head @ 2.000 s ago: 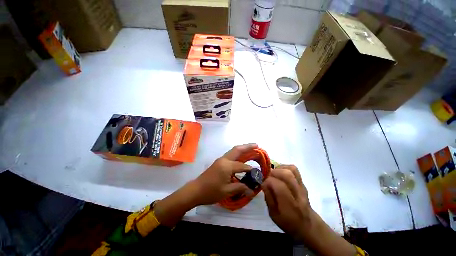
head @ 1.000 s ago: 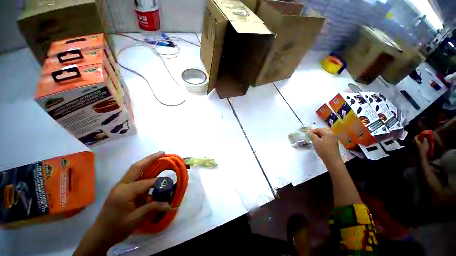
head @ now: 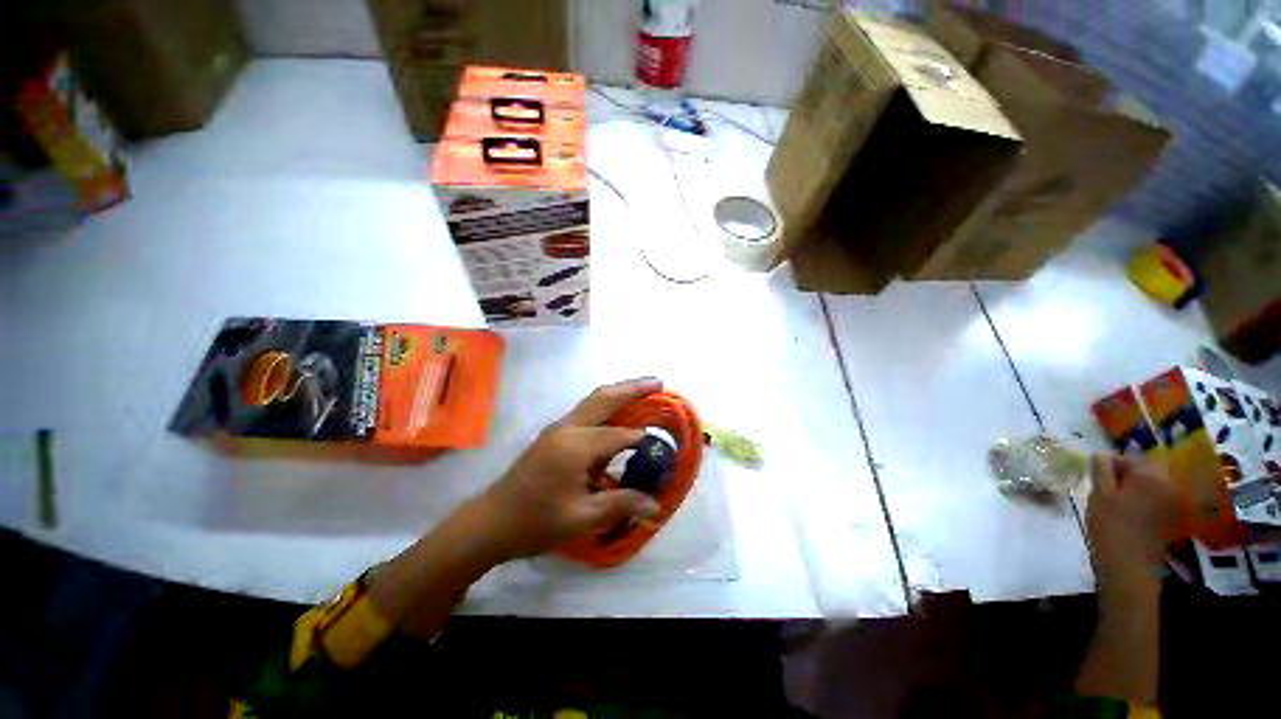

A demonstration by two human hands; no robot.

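Note:
My left hand (head: 569, 485) grips a coil of orange cable (head: 684, 436) with a black end fitting (head: 651, 464), near the table's front edge. A clear bag or tray (head: 703, 541) lies under the coil. A small yellow-green piece (head: 735, 448) lies just right of the coil. My right hand (head: 1131, 509) is at the far right, its fingertips at the right side of a crumpled clear heap (head: 1037, 468); whether it pinches any of it is unclear.
A retail box (head: 344, 386) lies on its side at left. Upright retail boxes (head: 517, 211) stand behind. An open carton (head: 899, 155), tape roll (head: 747, 225) and bottle (head: 665, 42) are at the back. Flat printed boxes (head: 1208, 450) lie at right; a utility knife (head: 47, 478) at far left.
My right hand has left the coil and reached far right to the crumpled heap. My left hand still holds the coil. The view has swung right and partly back.

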